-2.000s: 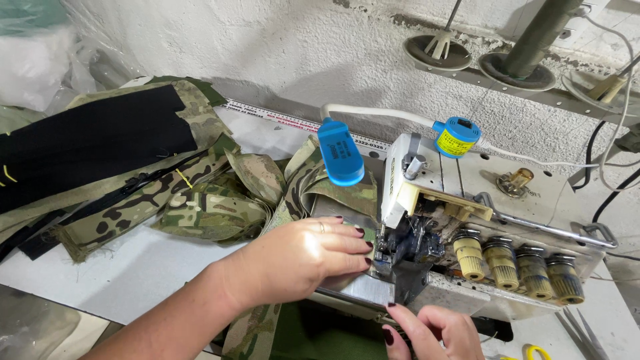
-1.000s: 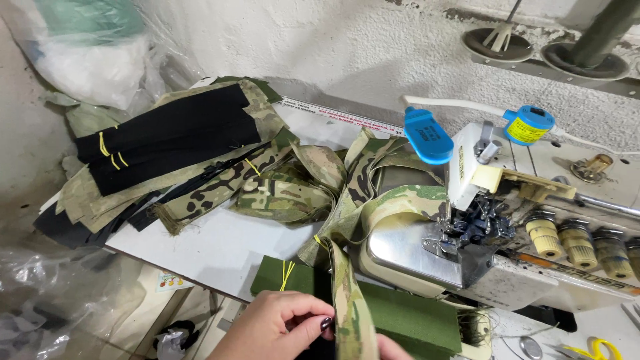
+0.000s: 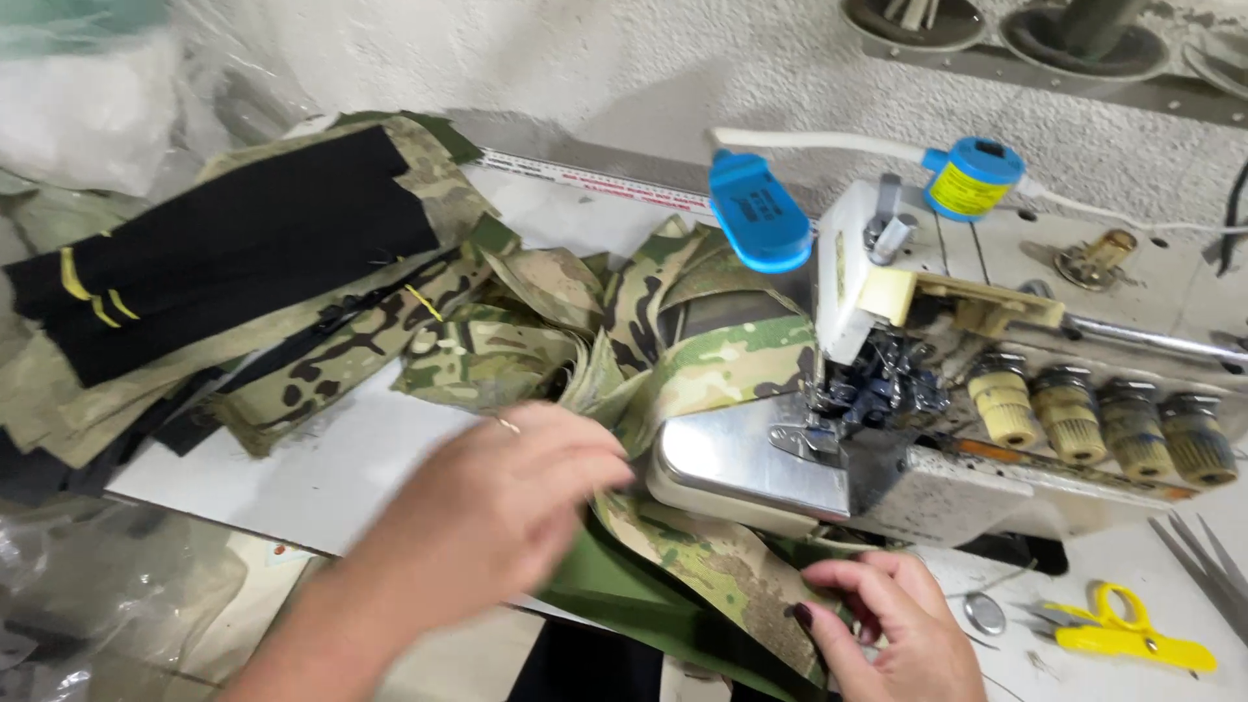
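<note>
My right hand (image 3: 897, 614) pinches a camouflage fabric strip (image 3: 721, 565) between thumb and fingers, below the metal plate of an overlock sewing machine (image 3: 751, 458). Left of that plate, my left hand (image 3: 497, 507) is blurred, its fingertips near the strip; whether it grips anything is unclear. The strip runs down over a green cloth (image 3: 624, 595). Another stretch of camouflage fabric (image 3: 731, 366) lies behind the plate and reaches the presser foot area. A blue lamp (image 3: 760, 210) on a white cable hangs above.
Camouflage pieces (image 3: 497, 356) and black fabric pieces (image 3: 234, 244) lie piled on the white table (image 3: 283, 507) at left. Yellow thread snips (image 3: 1131, 629), metal tweezers (image 3: 1209, 565) and a round metal disc (image 3: 984, 614) lie at right. Thread stands and a rough wall are behind.
My left hand has risen from the strip's lower part to left of the machine plate. My right hand, mostly out of view a second ago, now shows on the strip's lower end, farther right.
</note>
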